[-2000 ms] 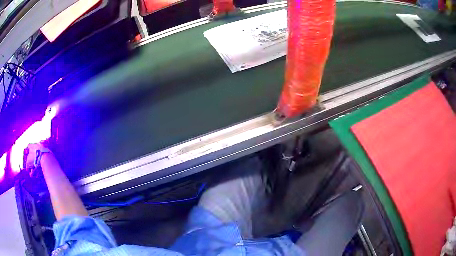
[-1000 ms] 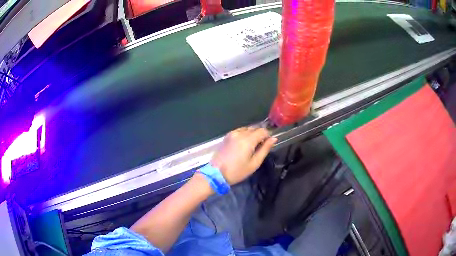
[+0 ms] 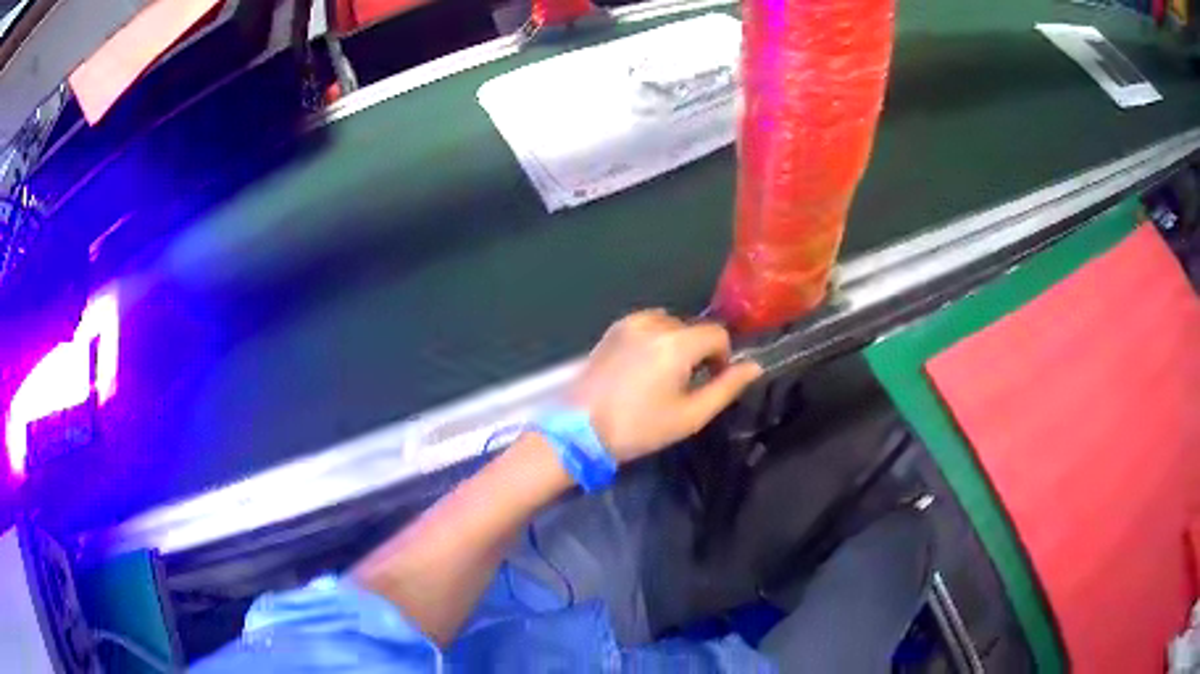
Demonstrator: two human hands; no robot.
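My left hand [image 3: 654, 382] wears a blue wrist band [image 3: 575, 446] with a thin cord. It is closed over the near silver rail [image 3: 494, 419] of the conveyor, just left of the foot of an upright post wrapped in red-orange film [image 3: 805, 171]. The fingers curl over the rail edge and the thumb points right, below it. No circuit board or tool shows in this hand. My right hand is not in view.
The dark green conveyor belt [image 3: 382, 283] carries a printed white sheet [image 3: 619, 112] and a small white label-like piece [image 3: 1100, 66]. A purple-white glow [image 3: 59, 382] is at the far left. A red mat [image 3: 1079, 441] lies on the green-edged table at right.
My left hand has moved from the purple glow at the far left to the rail beside the wrapped post. Over the last second it has stayed at the rail, and the view has shifted slightly.
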